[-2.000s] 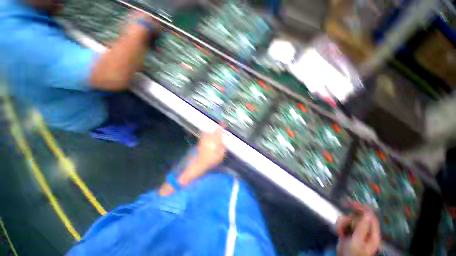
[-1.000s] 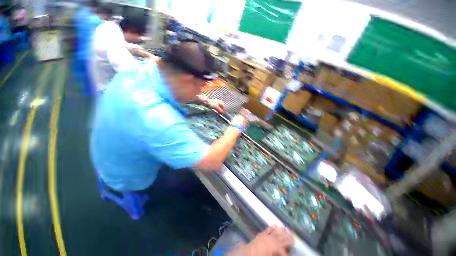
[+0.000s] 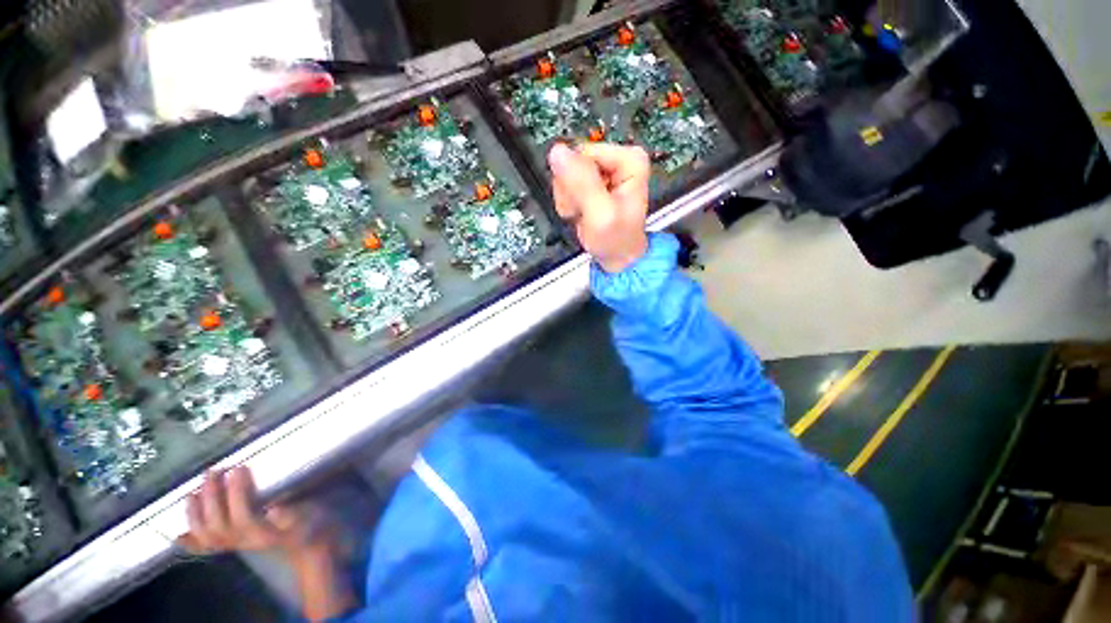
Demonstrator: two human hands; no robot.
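Green circuit boards [image 3: 375, 282] with orange components lie in dark carriers [image 3: 292, 298] along the conveyor. The long silver rail [image 3: 408, 383] forms its near edge. My left hand [image 3: 234, 517] rests with its fingers over the rail at lower left and holds no part. My right hand [image 3: 603, 201] is curled into a fist above the carrier at upper centre, partly covering a board there. Whether a thin tool is inside the fist cannot be seen.
Clear plastic bags with white paper [image 3: 232, 55] lie beyond the line at upper left. The dark machine infeed [image 3: 871, 140] stands at upper right, with a hand crank [image 3: 993, 274] below it. The green floor [image 3: 902, 402] has yellow lines.
The view has swung right, from the other worker along the line to the carriers and infeed. My right hand has come into view as a fist; my left hand remains on the rail.
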